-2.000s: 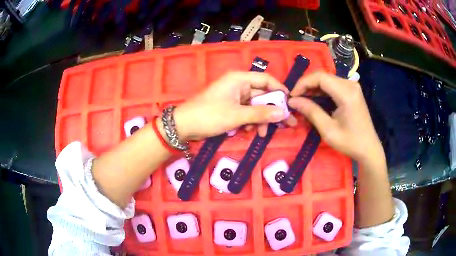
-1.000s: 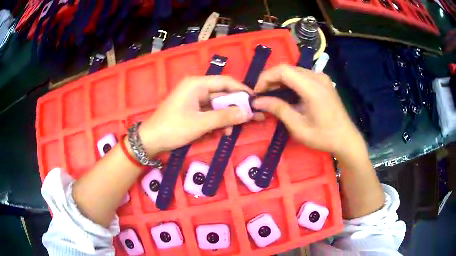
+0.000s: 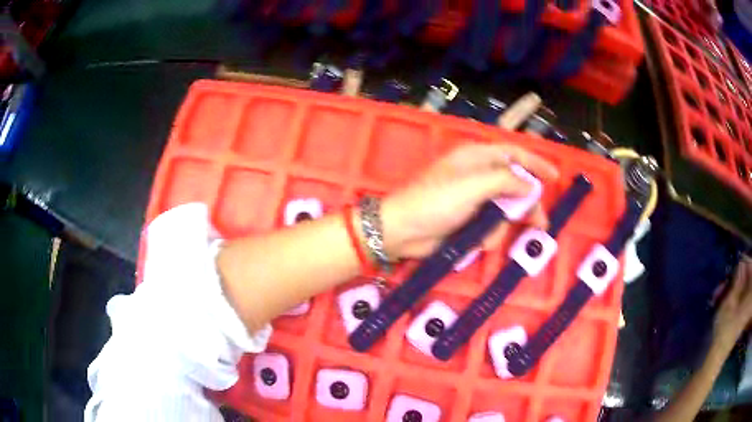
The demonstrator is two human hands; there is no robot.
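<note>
My left hand (image 3: pixel 462 194) is over the upper right of the red pocketed tray (image 3: pixel 326 136), its fingers closed on a pale pink watch case (image 3: pixel 521 194). A navy strap (image 3: pixel 412 288) runs from beside that case down left; the hand hides whether they are joined. Two pink cases with navy straps on both sides lie slanting to the right, one in the middle (image 3: pixel 534 249) and one further right (image 3: pixel 599 269). Loose pink cases (image 3: pixel 340 389) sit in lower pockets, black sensors up. My right hand (image 3: pixel 735 301) is at the right edge, cut off and blurred.
Straps with buckles (image 3: pixel 445 92) and a tan strap piece (image 3: pixel 519 111) lie along the tray's far edge. A metallic-topped item (image 3: pixel 639 171) stands by a pale yellow ring. Stacked red trays with navy straps (image 3: pixel 610 70) are behind; another pocketed tray (image 3: pixel 701 107) is at upper right.
My right hand has left the held case and moved far right. My left hand still holds the case, now turned. The view has shifted, showing the tray at a different angle.
</note>
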